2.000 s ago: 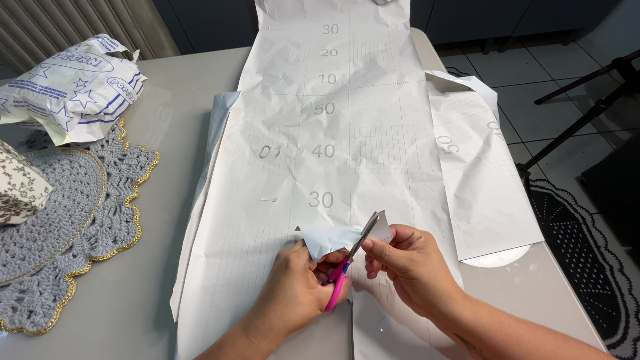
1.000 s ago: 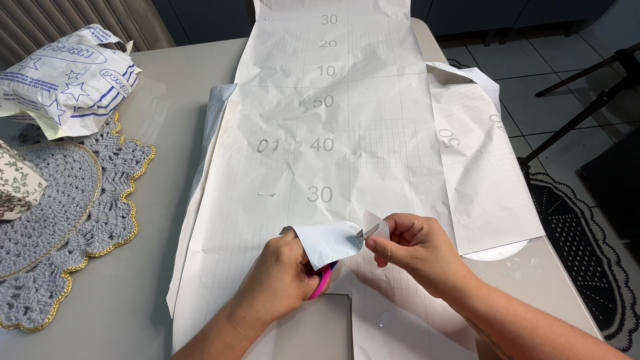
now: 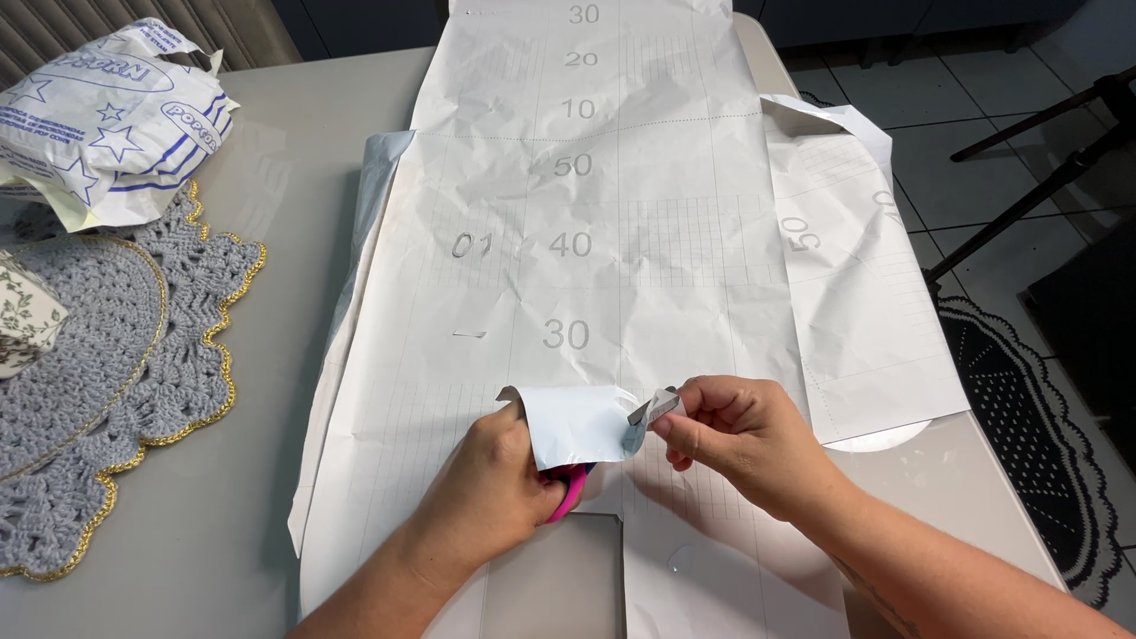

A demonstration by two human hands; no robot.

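Note:
A large creased sheet of white paper [image 3: 568, 293], printed with grid lines and numbers, lies over the table, with a rectangular gap at its near edge. My left hand [image 3: 493, 479] holds pink-handled scissors [image 3: 568, 497] together with a folded pale-blue flap [image 3: 581, 426] of the sheet. The flap covers most of the scissors; the metal blade tips show at its right end. My right hand [image 3: 723, 426] pinches a small strip of paper [image 3: 658, 406] at those tips. Whether the blades are apart cannot be told.
At the left, a popcorn bag [image 3: 115, 124] rests by a grey crocheted mat [image 3: 186, 328] with gold edging, and a floral-patterned object [image 3: 27, 319] sits on the mat. A folded paper section [image 3: 861, 284] overhangs the table's right side. Beyond are a dark rug [image 3: 1021, 426] and a dark metal stand [image 3: 1047, 191] on the tiled floor.
The pale-blue flap has come down over the scissors, whose blades showed more two seconds ago. My right hand has shifted slightly at the blade tips, still pinching paper.

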